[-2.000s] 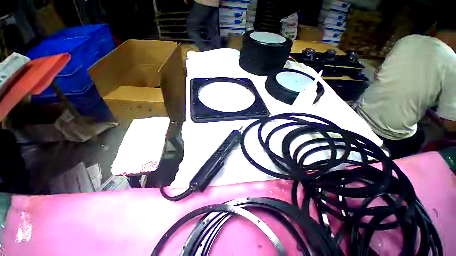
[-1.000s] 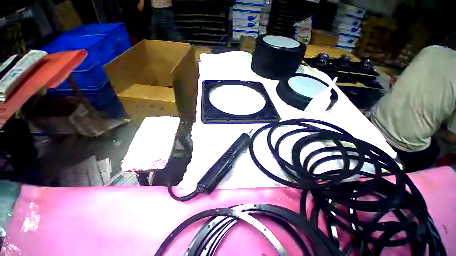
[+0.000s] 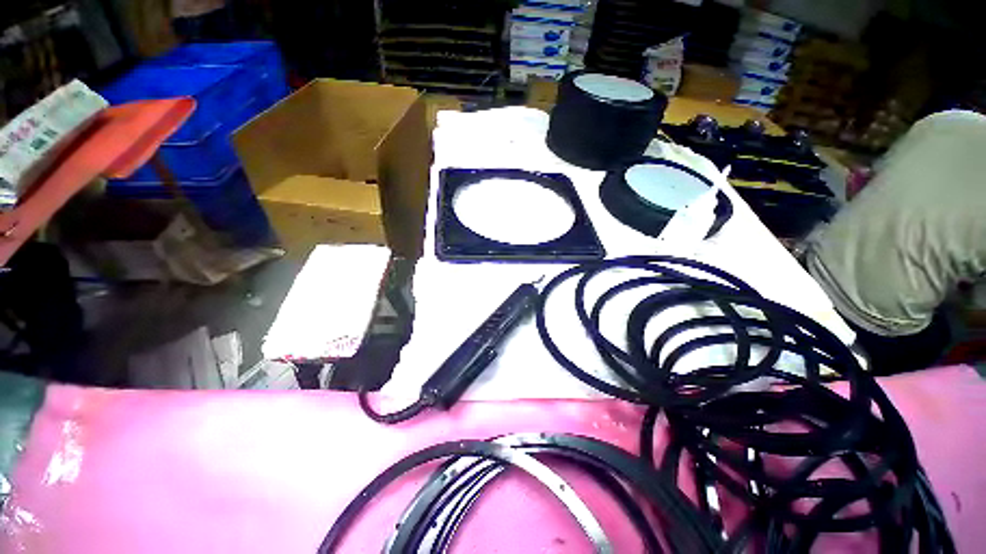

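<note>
Neither of my hands is in the picture. A square black frame point(image 3: 519, 252) lies flat on the white-covered table point(image 3: 432, 314); white shows through its round opening. The electric screwdriver point(image 3: 481, 346) lies in front of it, tip towards the back right, its cord curling at the near end. A heap of thin black rings point(image 3: 757, 400) lies at the right. Silver and black flat rings point(image 3: 557, 487) lie on the pink surface point(image 3: 195, 465) at the front edge, cut off by it.
A tall disc stack point(image 3: 605, 124) stands behind. A lower pale-faced disc pile point(image 3: 665, 189) has a white nozzled bottle point(image 3: 692, 222) against it. An open carton point(image 3: 335, 162), blue crates point(image 3: 200, 119) and a white-topped stool point(image 3: 330, 303) are left. A person's back point(image 3: 908, 227) is right.
The view has shifted, so the table and its things sit further right than two seconds ago. The person at the right has leaned lower. The things on the table have not moved.
</note>
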